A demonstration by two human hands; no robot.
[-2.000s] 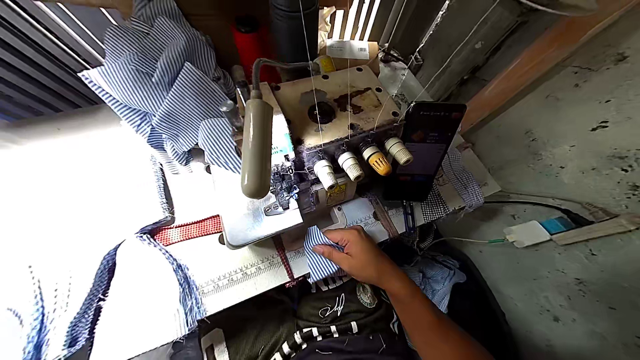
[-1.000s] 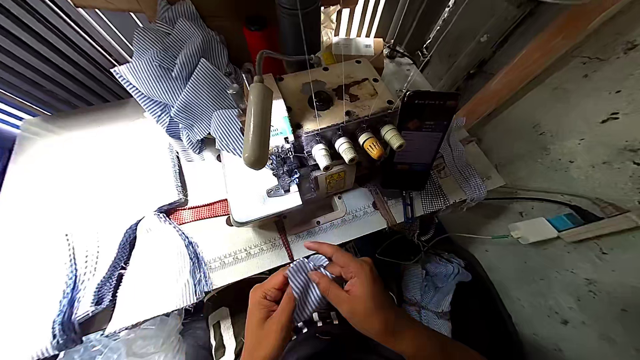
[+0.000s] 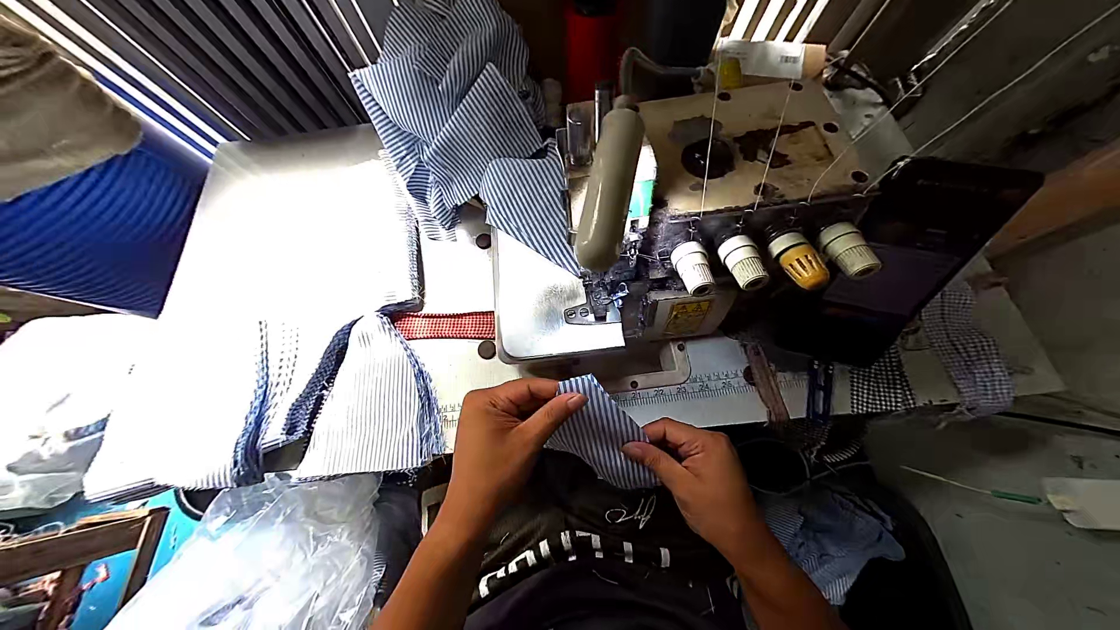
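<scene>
A small blue-and-white striped fabric piece (image 3: pixel 604 437) is stretched between my two hands, just in front of the table's near edge. My left hand (image 3: pixel 507 437) pinches its upper left corner with thumb and fingers. On its right side, my right hand (image 3: pixel 696 472) grips the edge. Beyond them stands an overlock sewing machine (image 3: pixel 744 149) with several tension dials; a striped cloth edge lies near its presser foot (image 3: pixel 604 293). More striped fabric (image 3: pixel 464 114) is heaped behind the machine's plate, to the left.
Stacked striped pieces (image 3: pixel 367 411) lie on the table's left, beside a red checked strip (image 3: pixel 446 325). A clear plastic bag (image 3: pixel 271 542) is below them. A phone (image 3: pixel 919 254) leans right of the dials. A tape scale (image 3: pixel 682 391) runs along the front edge. Threads rise above the machine.
Two seconds ago only my right hand showed, holding striped cloth at the table edge. Both hands then handled it close to my body; now they hold it spread, further apart.
</scene>
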